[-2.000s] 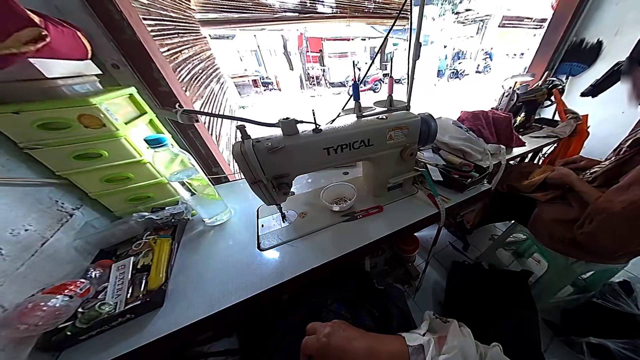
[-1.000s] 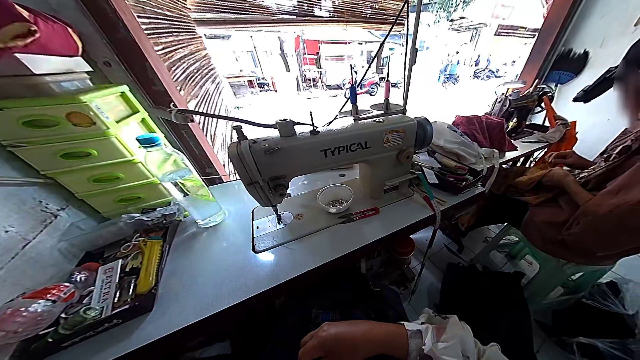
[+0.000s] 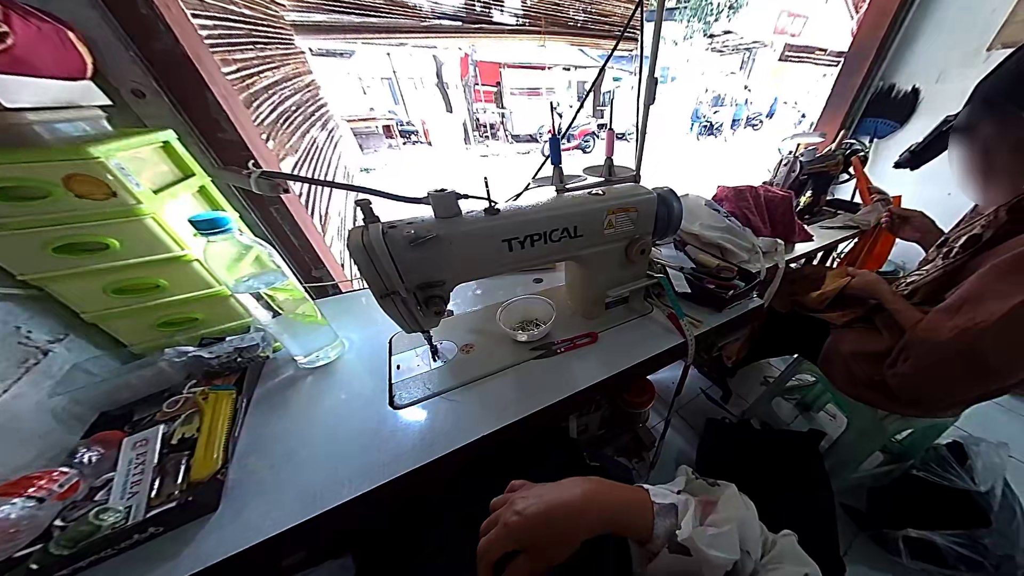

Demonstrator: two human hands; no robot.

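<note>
My right hand (image 3: 552,516) rests low in the view, over dark cloth below the table's front edge, its fingers loosely curled; what lies under the palm is hidden. My left hand is out of sight. A white Typical sewing machine (image 3: 512,240) stands on the pale table (image 3: 320,448), beyond my hand. On the machine's bed are a small white bowl (image 3: 526,318) of metal pins or similar small pieces and red-handled thread snips (image 3: 566,344). Blue (image 3: 554,150) and pink (image 3: 610,144) thread spools stand behind the machine.
A plastic water bottle (image 3: 272,296) leans near green drawers (image 3: 88,248). A black box (image 3: 232,448) of sewing supplies sits at left. At right, a black tray (image 3: 720,288) and white bag (image 3: 708,228) lie near another person (image 3: 944,312) handling orange cloth (image 3: 868,232). A green stool (image 3: 888,440) stands below.
The other person's hand has shifted at the orange cloth. My right hand stays low in the view.
</note>
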